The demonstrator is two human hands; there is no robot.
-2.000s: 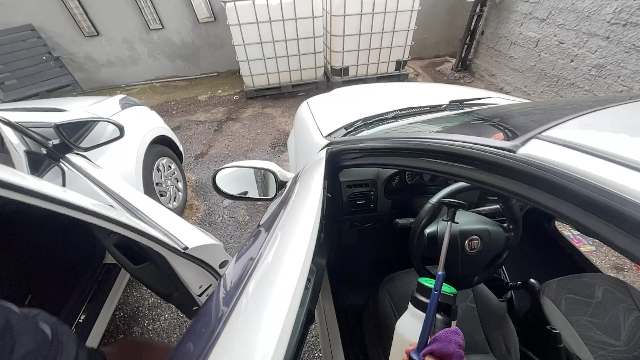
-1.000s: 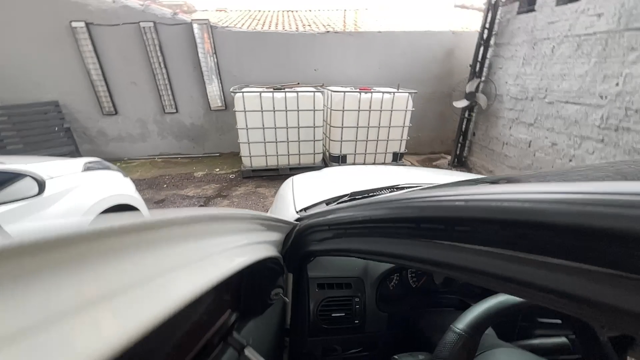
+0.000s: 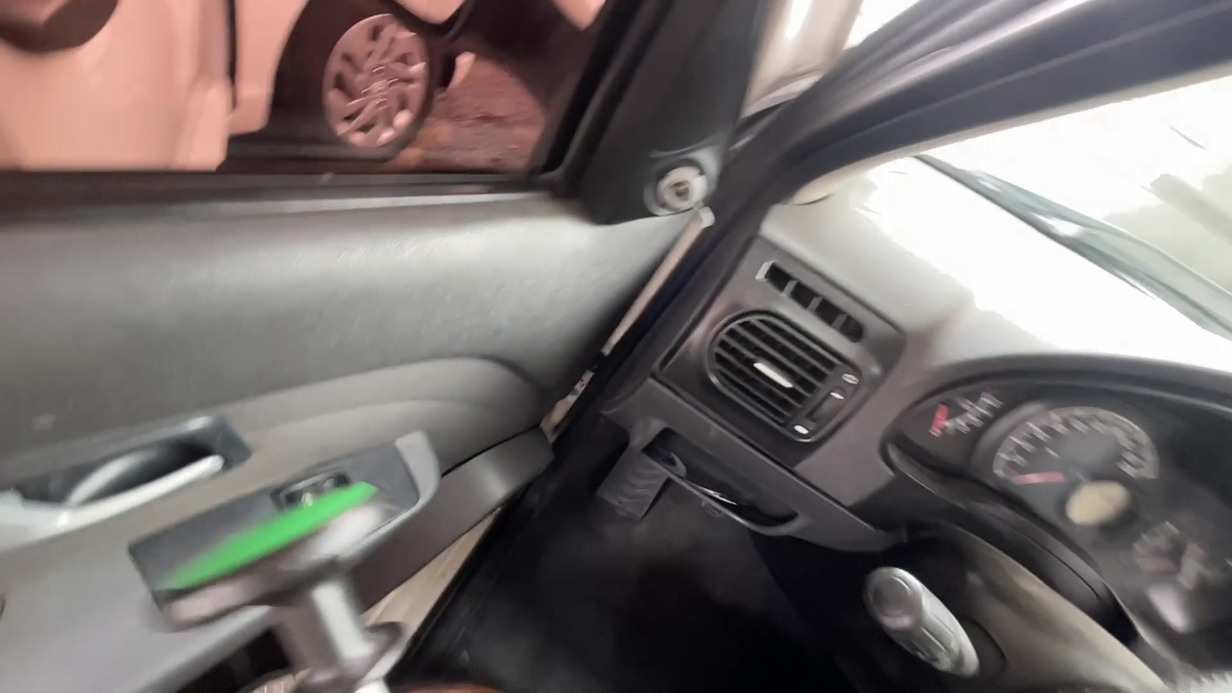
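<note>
A T-shaped tool with a bright green edge (image 3: 274, 537) stands blurred at the lower left, in front of the driver's door panel (image 3: 289, 289). Its grey shaft (image 3: 332, 616) runs down toward the bottom edge of the picture. Whatever holds the tool is out of frame. Neither my left hand nor my right hand can be made out; a thin brownish sliver at the bottom edge is too small to identify. Behind the tool's head are the window switch (image 3: 313, 489) and, to the left, the inner door handle (image 3: 144, 481).
To the right are a round air vent (image 3: 775, 366), the instrument cluster (image 3: 1073, 452) and a light-tipped control stalk (image 3: 919, 616). A pedal (image 3: 632, 481) shows in the dark footwell. Above the door panel, another car's wheel (image 3: 377, 85) shows through the window.
The view has moved from outside above the cars to inside the driver's side. The purple-covered hand, blue-handled tool and green-capped bottle from two seconds ago are no longer visible; the green-edged tool has come into view.
</note>
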